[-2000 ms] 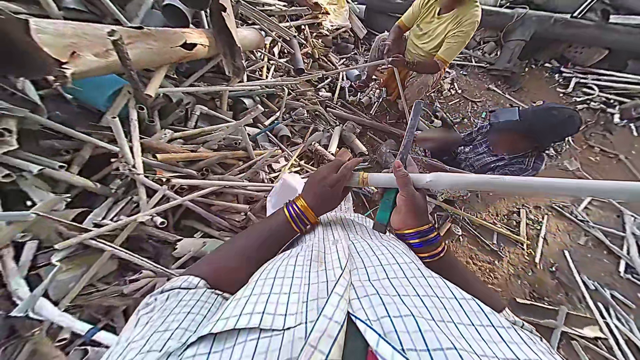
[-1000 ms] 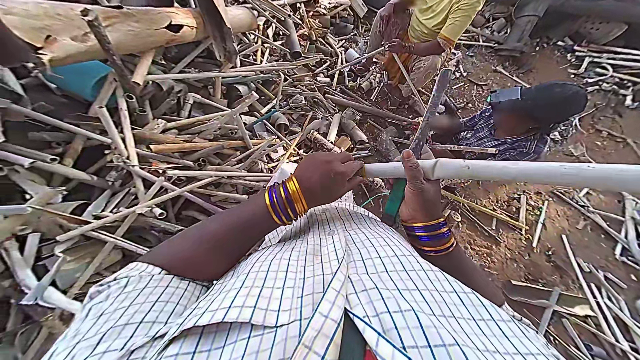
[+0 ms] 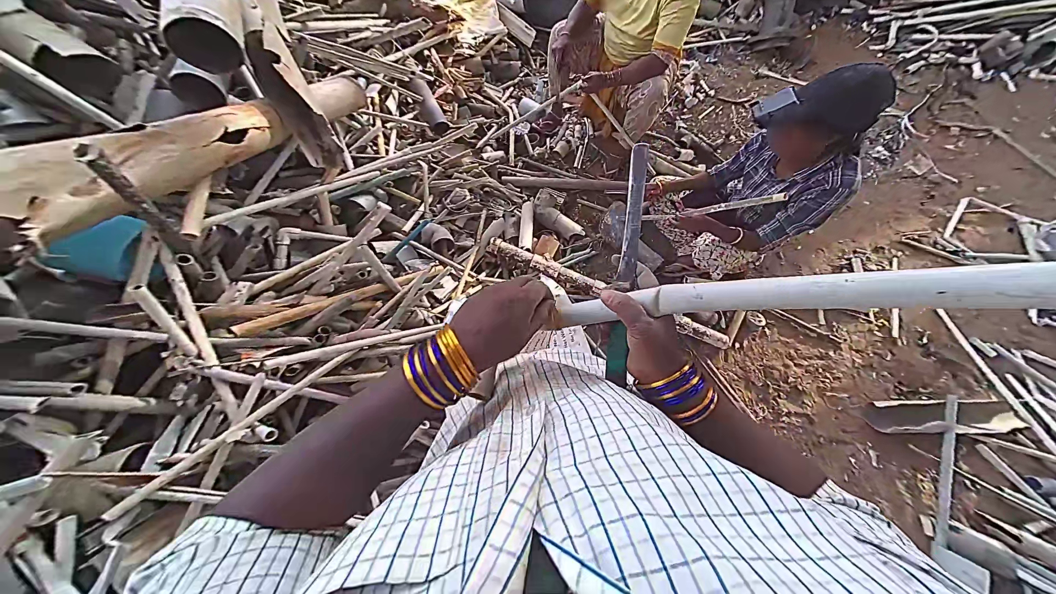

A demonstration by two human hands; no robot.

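A long white plastic pipe point(image 3: 825, 290) runs from my hands out past the right edge. My left hand point(image 3: 505, 322) is closed around the pipe's near end, which is darker there. Just right of it, my right hand point(image 3: 648, 338) has its thumb over the pipe and its fingers partly hidden beneath. A metal blade point(image 3: 634, 214) stands up beyond the pipe beside my right hand, and its green lower part point(image 3: 616, 353) shows below the pipe against my palm. Whether that hand grips this tool is partly hidden.
Scrap pipes point(image 3: 330, 289) lie heaped at left and ahead, with a large torn pipe point(image 3: 173, 161) and a teal piece point(image 3: 99, 247). A person in yellow point(image 3: 643, 33) and one in a checked shirt point(image 3: 792, 190) sit ahead. More pipes point(image 3: 998, 462) lie at right on brown soil.
The blade beside my right hand has turned from a slant to nearly upright. Both hands stay at the pipe. The person in the checked shirt now shows a hand at a thin stick.
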